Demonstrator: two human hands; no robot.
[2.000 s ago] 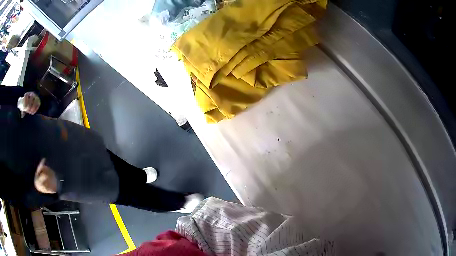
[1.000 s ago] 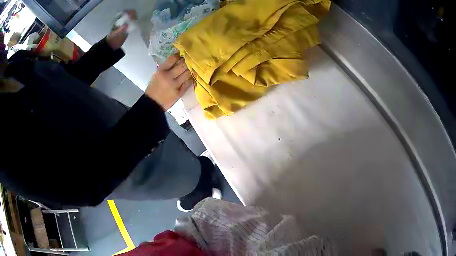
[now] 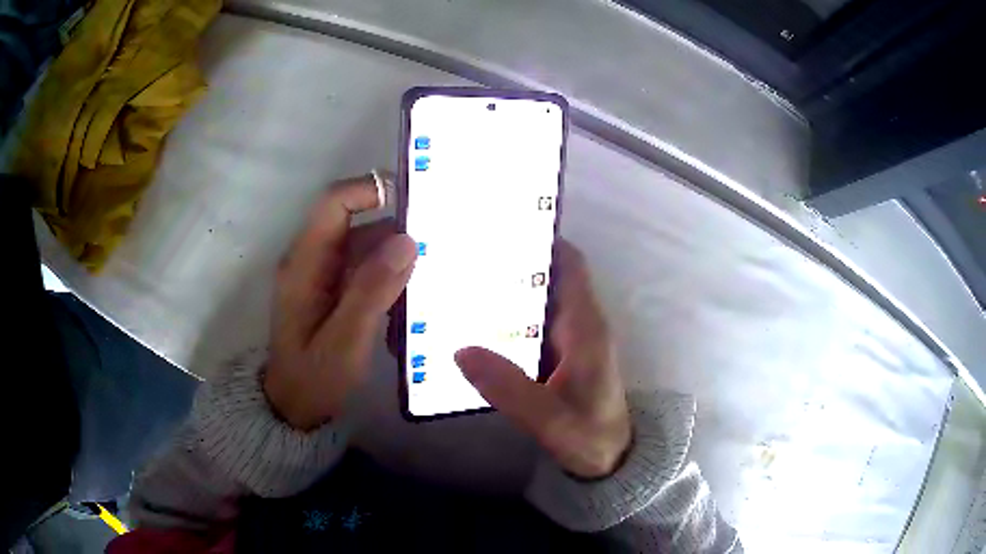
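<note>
A smartphone (image 3: 487,238) with a dark case and a bright white chat screen is held upright above the pale table. My left hand (image 3: 335,303) grips its left side, with the thumb at the screen's edge and a white band on one finger. My right hand (image 3: 573,379) is around its lower right side, with the thumb over the lower screen. The fingers behind the phone are hidden.
A mustard yellow cloth (image 3: 103,130) lies heaped on the table (image 3: 714,303) at the upper left. A dark-clothed person (image 3: 119,400) is cut off at the left edge. A raised grey rim runs along the table's far side.
The view has turned, so the yellow cloth now shows at the upper left. Both my hands and the smartphone have come into view. The other person's hands no longer show.
</note>
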